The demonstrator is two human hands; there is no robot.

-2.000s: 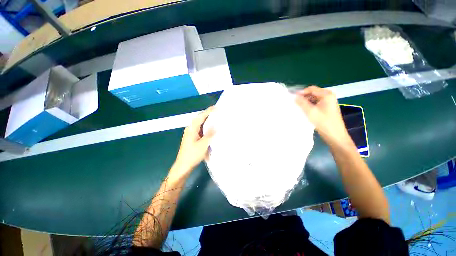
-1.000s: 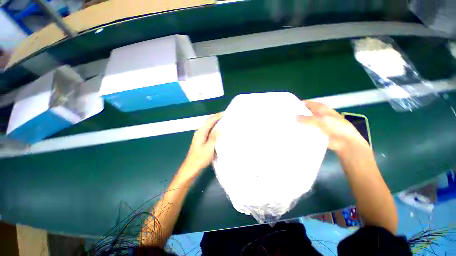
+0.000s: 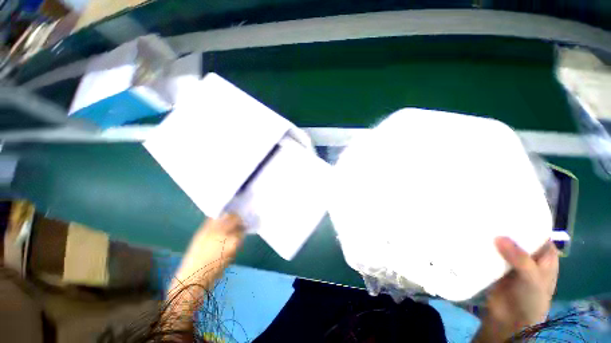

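Observation:
A large white many-sided unit in a clear bag (image 3: 439, 201) is in front of me, right of centre. My right hand (image 3: 529, 278) grips its lower right edge, thumb on top. A white carton (image 3: 218, 144) lies tilted over the near rail to the left, its open end and flap (image 3: 295, 197) turned towards the unit. The flap's edge meets or overlaps the unit's left edge; I cannot tell if they touch. My left hand (image 3: 218, 241) holds the carton's near corner by the open end; its fingertips are partly hidden.
A second white-and-blue carton (image 3: 124, 84) stands open at the back left. A phone (image 3: 565, 208) lies right of the unit, partly covered. A bagged cream-white piece (image 3: 589, 84) lies at the far right. Pale rails (image 3: 375, 30) cross the green belt. Brown boxes (image 3: 87, 254) are at the lower left.
My left hand has let go of the unit and taken hold of the larger carton, which has come nearer and turned. My right hand has moved to the unit's lower right, and the unit is further right.

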